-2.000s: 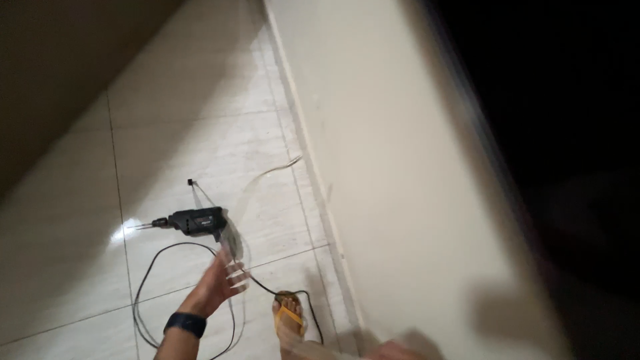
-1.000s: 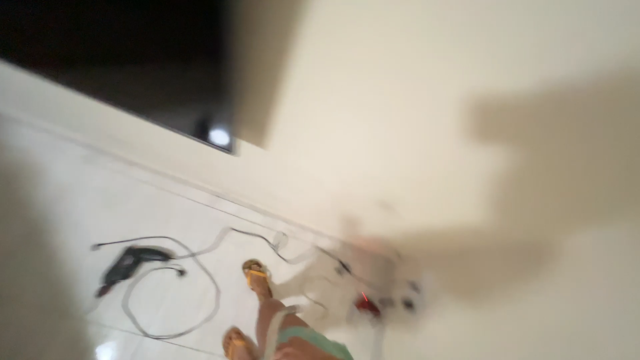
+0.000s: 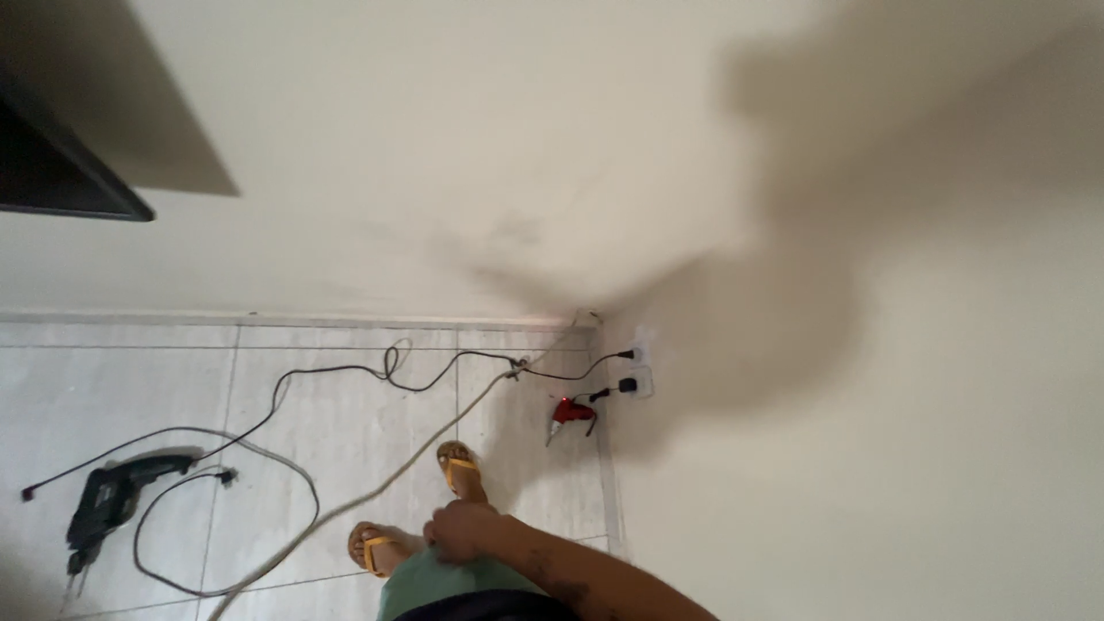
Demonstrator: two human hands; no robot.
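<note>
My right hand [image 3: 461, 530] hangs low in front of my green shorts [image 3: 466, 580], its fingers curled; whether anything is in them is hidden. The left hand is out of view. Farther left, a dark corded power drill [image 3: 108, 504] lies on its side on the tiled floor. In the corner, a small red pistol-shaped tool [image 3: 572, 412] rests on the floor, with a short cord toward a black plug [image 3: 628, 385] in a wall socket. Another black plug [image 3: 626, 354] sits beside it, on a black cord [image 3: 336, 369] that runs left across the floor.
A pale cable [image 3: 401, 468] crosses the floor beside my sandalled feet [image 3: 461, 470]. More cord loops near the drill, with a loose plug [image 3: 227, 476]. Two walls meet at the corner, and a dark flat panel [image 3: 65, 164] juts from the wall at upper left.
The view has swung to the wall corner and sockets. My left hand, with a dark wristband, was near the drill two seconds ago and is now out of view.
</note>
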